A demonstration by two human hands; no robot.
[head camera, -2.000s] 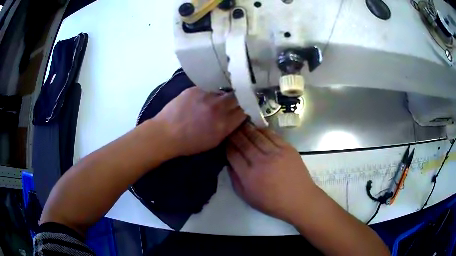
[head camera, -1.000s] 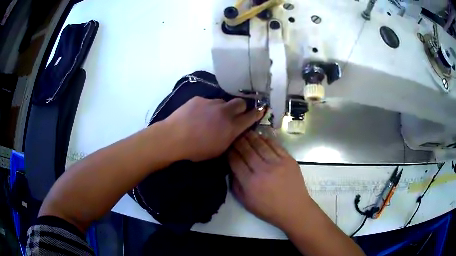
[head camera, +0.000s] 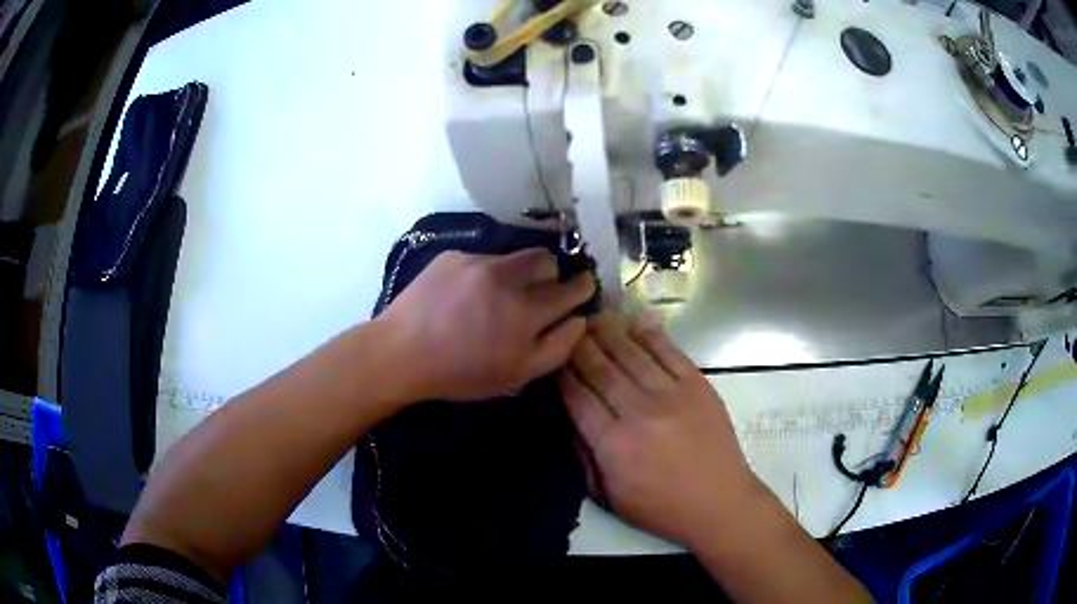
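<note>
A dark pouch panel [head camera: 472,472] lies on the white table under my hands, its lower end at the front edge. A pale zip line [head camera: 446,240] curves along its upper left edge. My left hand [head camera: 484,319] lies on the panel, fingers pinching its edge just below the needle bar [head camera: 572,230]. My right hand [head camera: 650,413] lies flat at the panel's right edge, fingertips near the left ones. The presser foot is mostly hidden by fingers and cloth.
The white sewing machine [head camera: 803,118] fills the upper right, over a metal bed plate [head camera: 815,295]. A folded pouch [head camera: 148,177] and dark strips [head camera: 112,354] lie at left. Thread snips [head camera: 913,431] with a black hooked cord lie at right, near the front edge.
The panel has turned, so its zip edge now runs more upright and its top is nearer the needle. Both hands remain on it close to the needle. The camera view has shifted.
</note>
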